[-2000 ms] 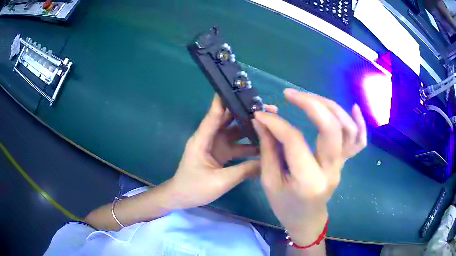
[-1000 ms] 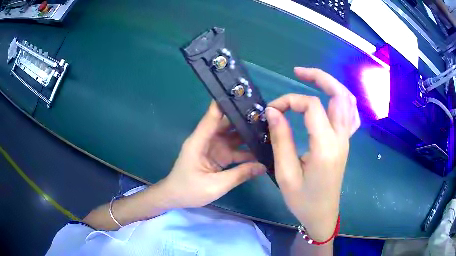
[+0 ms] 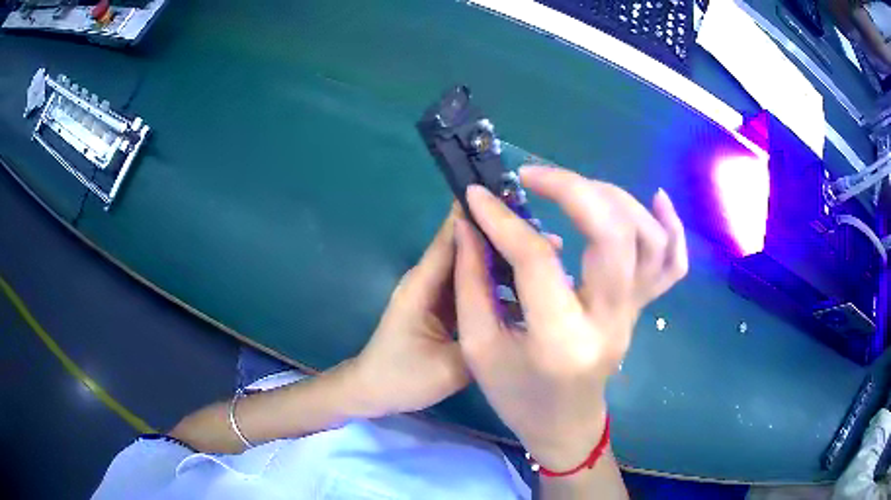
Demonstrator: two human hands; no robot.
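A dark bar fixture is held tilted above the green mat, its far end pointing up and left. Small round parts with metallic rims and amber centres, such as the end one, sit in a row along it. My left hand grips the lower part of the bar from beneath and the left side. My right hand lies over the bar's middle, with thumb and fingers at its face and edges, hiding the lower seats. Whether the right fingers pinch a small part cannot be told.
A violet-lit dark box glares at right. A silver frame fixture lies at far left. Tiny bits lie on the green mat. White paper and a perforated black tray are at back right. A black stick lies lower right.
My right hand has moved left and across the bar, covering its middle. The bar's far end has shifted right and slightly down. A tiny bit now shows on the mat near my right hand.
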